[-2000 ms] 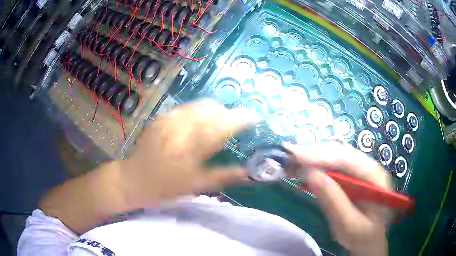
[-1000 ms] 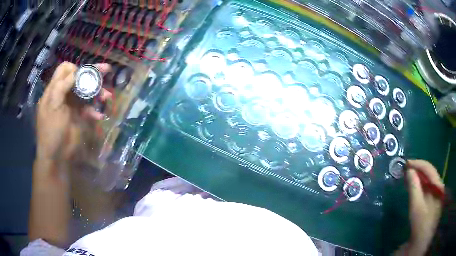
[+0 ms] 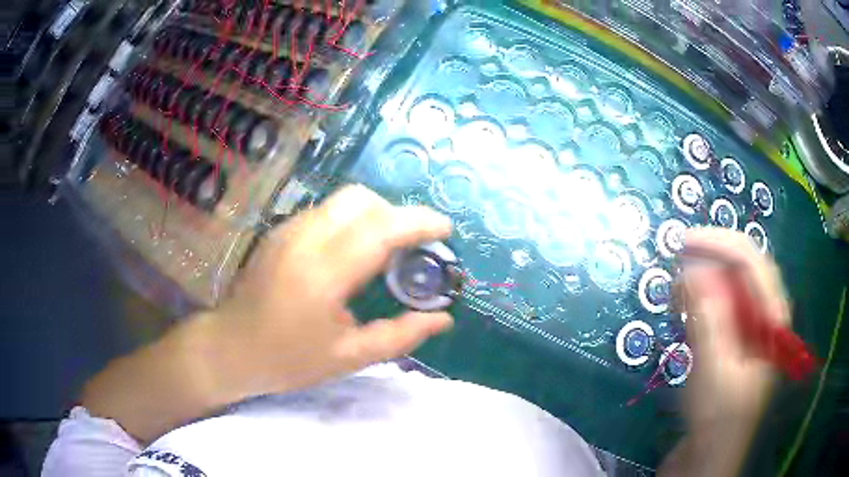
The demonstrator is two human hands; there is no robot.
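Observation:
My left hand (image 3: 316, 289) holds a round wired component (image 3: 424, 276) between thumb and fingers, its pale ring face up, with a thin red wire at its right. My right hand (image 3: 731, 326) is blurred over the right side of the receiving blister tray (image 3: 521, 321) and holds the red-handled tool (image 3: 773, 340); the tool's tip is hidden. The clear tray has round pockets, empty-looking under glare at the left and middle. Several filled pockets with black-and-white discs (image 3: 637, 343) show at the right, some partly hidden by my right hand.
The source tray (image 3: 154, 224) stands at the left, with black discs on edge in rows and tangled red wires. Clear stacked trays (image 3: 652, 37) line the back. Yellow tape (image 3: 642, 67) edges the green mat (image 3: 540, 387). A large white ring (image 3: 824, 154) is at the far right.
My left hand has moved from the source tray to the receiving tray's near-left edge with the component. My right hand has moved left and up from the tray's right corner, still holding the tool.

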